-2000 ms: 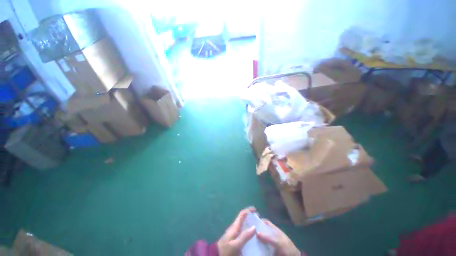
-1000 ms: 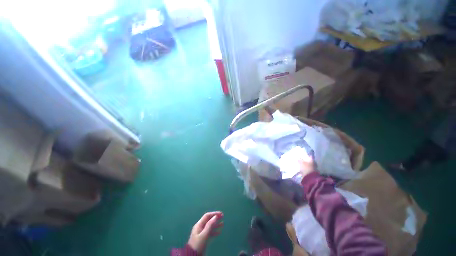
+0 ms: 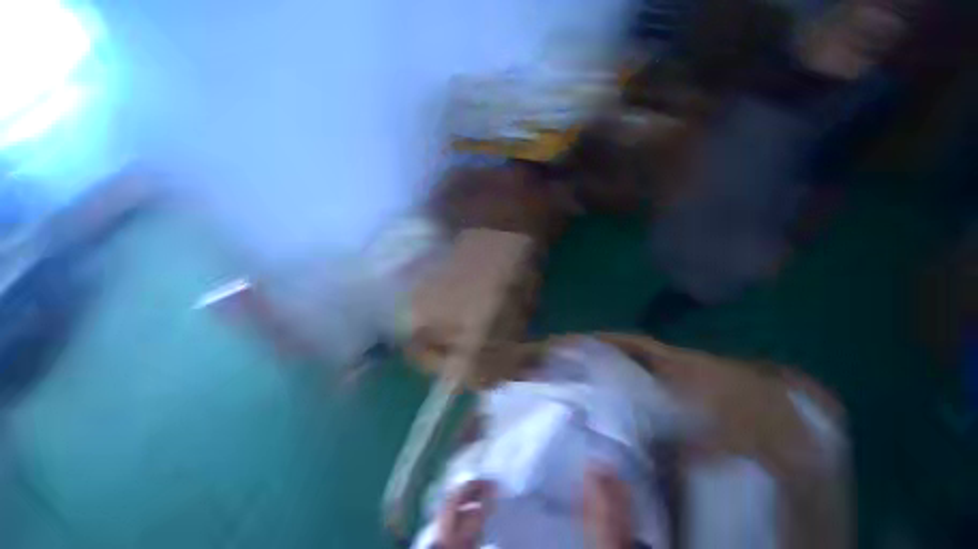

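The picture is strongly blurred. A white plastic bag [image 3: 536,424] lies bunched in a brown carton at the bottom centre. My left hand [image 3: 467,517] is over the left part of the bag, near the bottom edge. My right hand [image 3: 608,506] is over the bag further right, apart from the left. Both hands are small, and blur hides whether the fingers grip the plastic.
Brown cardboard [image 3: 740,397] and a pale piece [image 3: 731,502] lie right of the bag. A trolley handle [image 3: 420,450] is on its left. A carton [image 3: 467,290] stands behind, with a yellow-edged table [image 3: 520,144] beyond. A blurred person [image 3: 729,193] is at upper right.
The view has swung right and closer to the carton. My right hand was reaching into the white bag while my left was away from it; now both are over the bag.
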